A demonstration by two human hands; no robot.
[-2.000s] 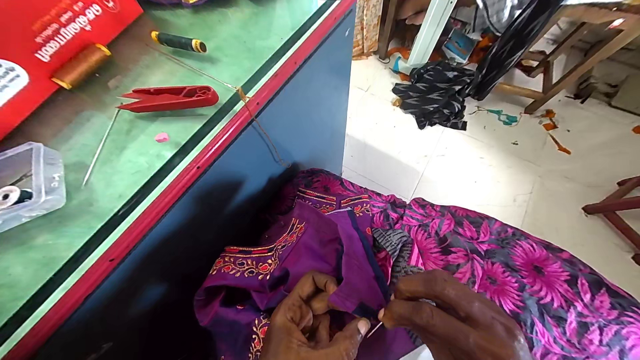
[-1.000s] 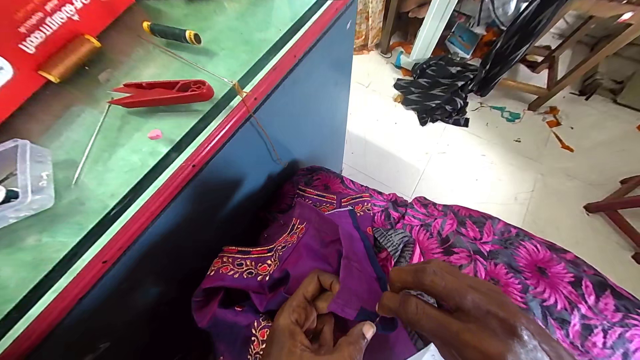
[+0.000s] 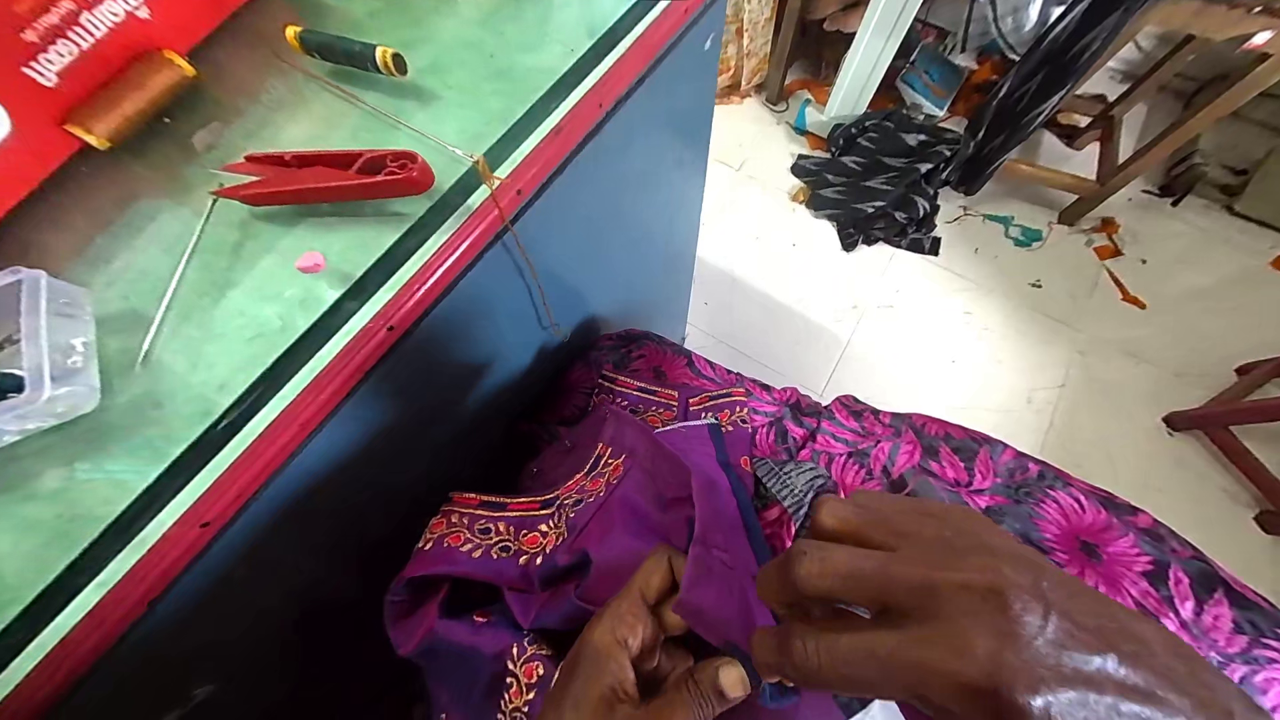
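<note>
A purple embroidered garment [image 3: 640, 470] lies over my lap, on pink and black floral cloth [image 3: 920, 440]. My left hand [image 3: 650, 640] grips a fold of the purple cloth between thumb and fingers, near the bottom. Close at its right, my right hand [image 3: 900, 590] has its fingers pinched together at the dark blue edge of that fold. Whether a needle is between those fingertips is hidden. Grey patterned cloth [image 3: 795, 485] shows just above the right hand.
On the green tabletop [image 3: 240, 420] at left lie red thread snips [image 3: 330, 177], a dark green thread spool [image 3: 347, 50], a brown thread spool [image 3: 132, 98], a metal rod [image 3: 177, 280] and a clear plastic box [image 3: 50, 350]. Black patterned cloth [image 3: 880, 180] lies on the tiled floor.
My right hand has turned and shows more of its back, its fingers now farther over the fold edge. A thin needle seen at its fingertips two seconds ago is out of sight. The left hand still holds the cloth.
</note>
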